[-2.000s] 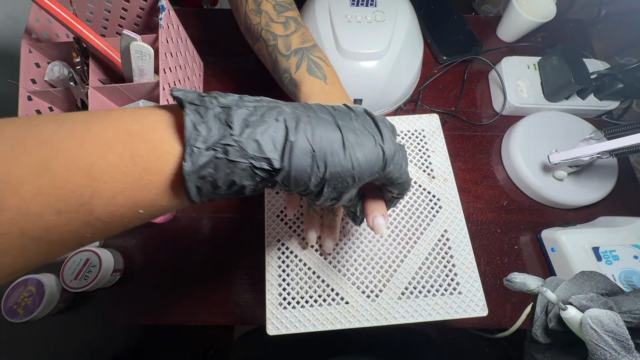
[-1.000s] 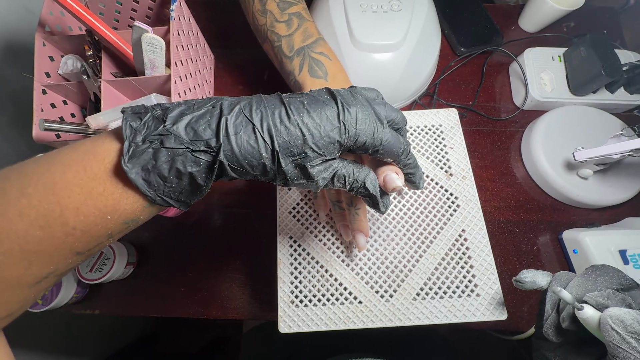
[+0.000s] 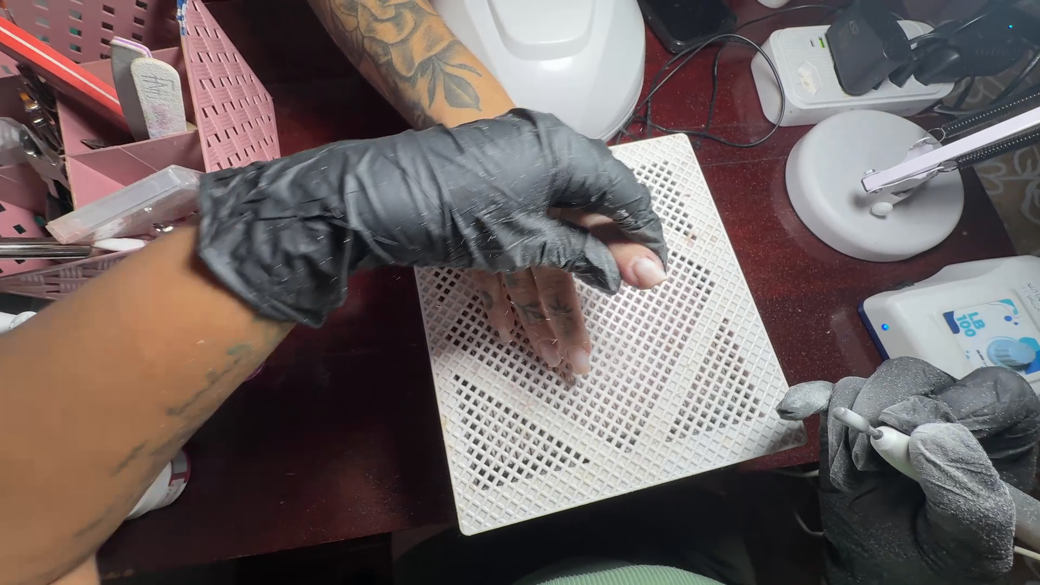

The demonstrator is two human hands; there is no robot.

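Observation:
My left hand (image 3: 487, 195), in a black glove, reaches across from the left with its thumb and fingers around the thumb (image 3: 642, 268) of another person's hand. That person's fingers (image 3: 552, 317) point down over a white perforated dust-collector grille (image 3: 707, 325), partly hidden under my glove. The tattooed forearm (image 3: 414, 65) comes from the top. At the lower right my right hand (image 3: 926, 463), gloved in black and coated with pale dust, holds a white electric nail drill handpiece (image 3: 898, 451), its tip pointing up and left, off to the right of the grille.
A white nail lamp (image 3: 552, 65) stands behind. A pink perforated organizer (image 3: 231, 97) with nail files (image 3: 158, 93) is at upper left. On the right are a power strip (image 3: 800, 73) with plugs and cables, a round lamp base (image 3: 873, 187) and a white drill control unit (image 3: 967, 313).
My left glove's fingers, closed over the other person's thumb two seconds ago, now leave its nail exposed. My right hand still holds the handpiece at the lower right.

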